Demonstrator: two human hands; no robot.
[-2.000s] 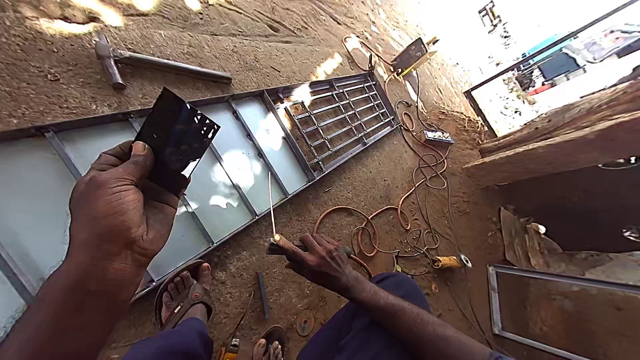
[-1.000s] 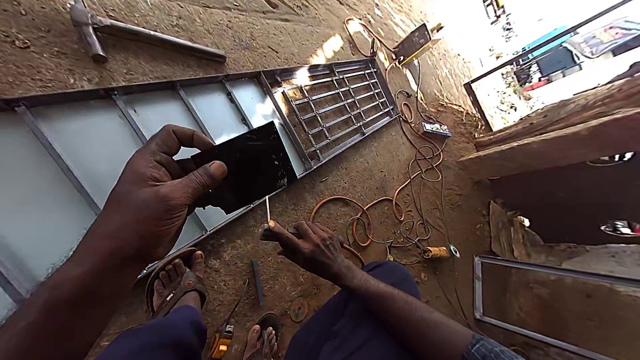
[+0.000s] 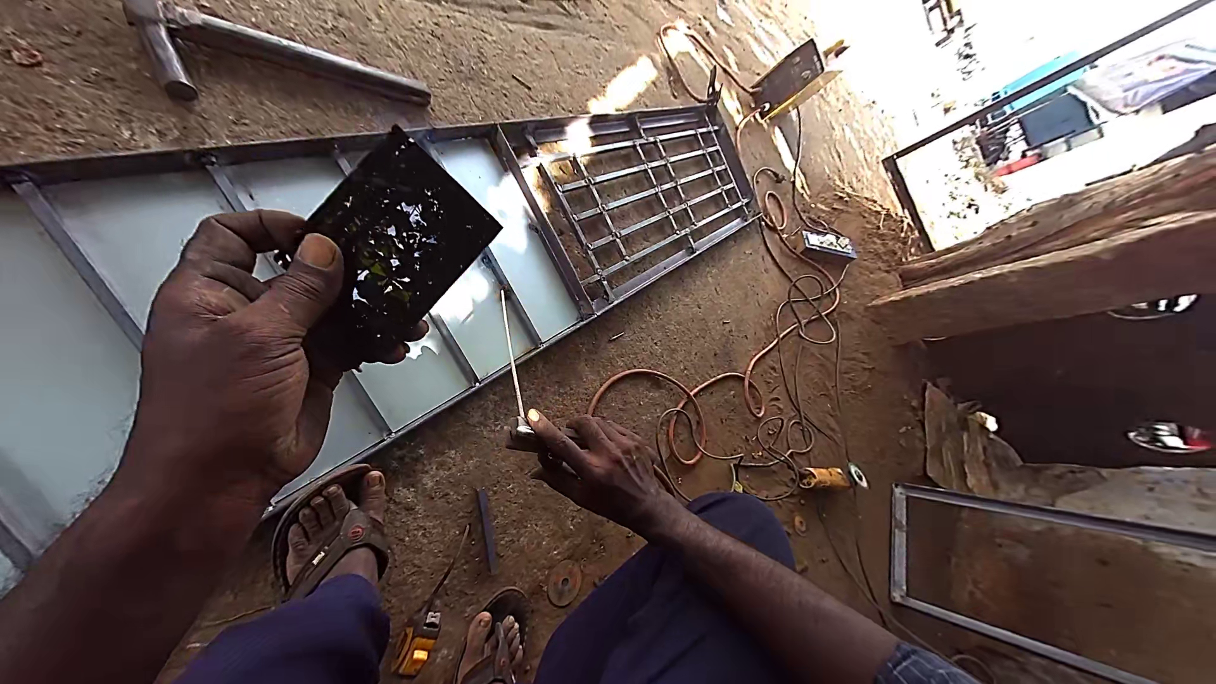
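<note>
My left hand (image 3: 252, 332) grips a dark rectangular pane of welding glass (image 3: 408, 237) by its edge, raised over the metal gate and reflecting light. My right hand (image 3: 603, 461), lower and to the right, is closed on a welding electrode holder (image 3: 524, 435), much of it hidden by the fingers. A thin pale welding electrode (image 3: 511, 351) points up from the holder, its tip over the gate's panel. Beneath both lies a long steel gate (image 3: 589, 309) with pale sheet panels at the left and a grille of bars (image 3: 655, 199) at the right.
A hammer (image 3: 304, 62) lies beyond the gate. Tangled cables (image 3: 750, 380), a power strip (image 3: 828, 245) and an angle grinder (image 3: 825, 477) are on the dirt at right, near a metal frame (image 3: 898, 541). My sandalled feet, a flat steel bar (image 3: 486, 530) and a worn disc (image 3: 563, 583) are below.
The dark glass has tilted in my left hand and now stands clear of the electrode, which it partly overlapped a second ago. My right hand still holds the electrode holder.
</note>
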